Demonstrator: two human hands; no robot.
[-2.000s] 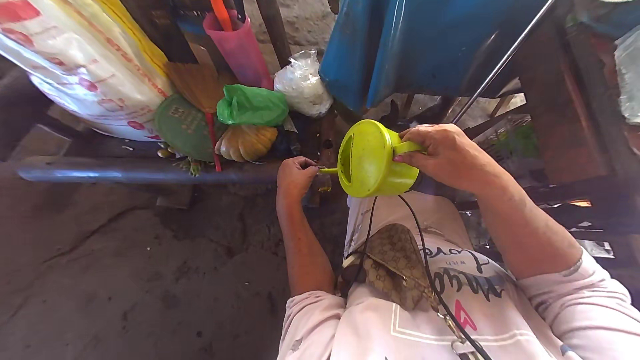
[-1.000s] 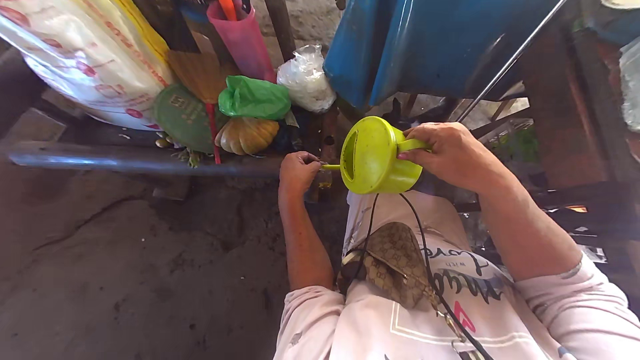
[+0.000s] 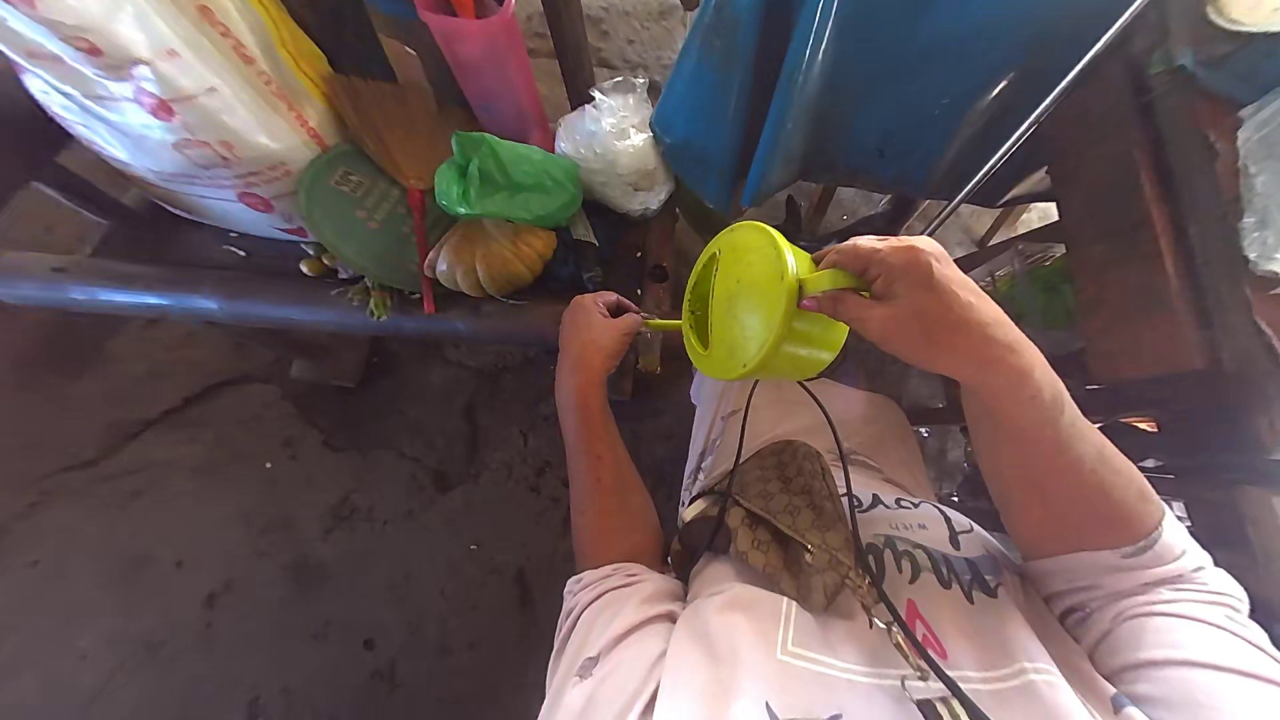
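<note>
A lime-green plastic watering can (image 3: pixel 745 300) is tilted in front of my body, its partly slotted top facing left. My right hand (image 3: pixel 890 290) is closed around its handle on the right side. At the thin spout's tip, my left hand (image 3: pixel 600 335) has its fingertips pinched together; whether they hold the tip or something small at it is hard to tell. Below the can hangs a brown patterned bag (image 3: pixel 790 520) with a chain, against my light pink shirt.
Beyond my left hand, a ribbed squash (image 3: pixel 490 257), a green plastic bag (image 3: pixel 508 180), a clear bag (image 3: pixel 615 150), a broom (image 3: pixel 390 125) and a pink container (image 3: pixel 490 70) crowd a low ledge. A large printed sack (image 3: pixel 170 110) stands at upper left; blue sheeting (image 3: pixel 880 100) hangs ahead.
</note>
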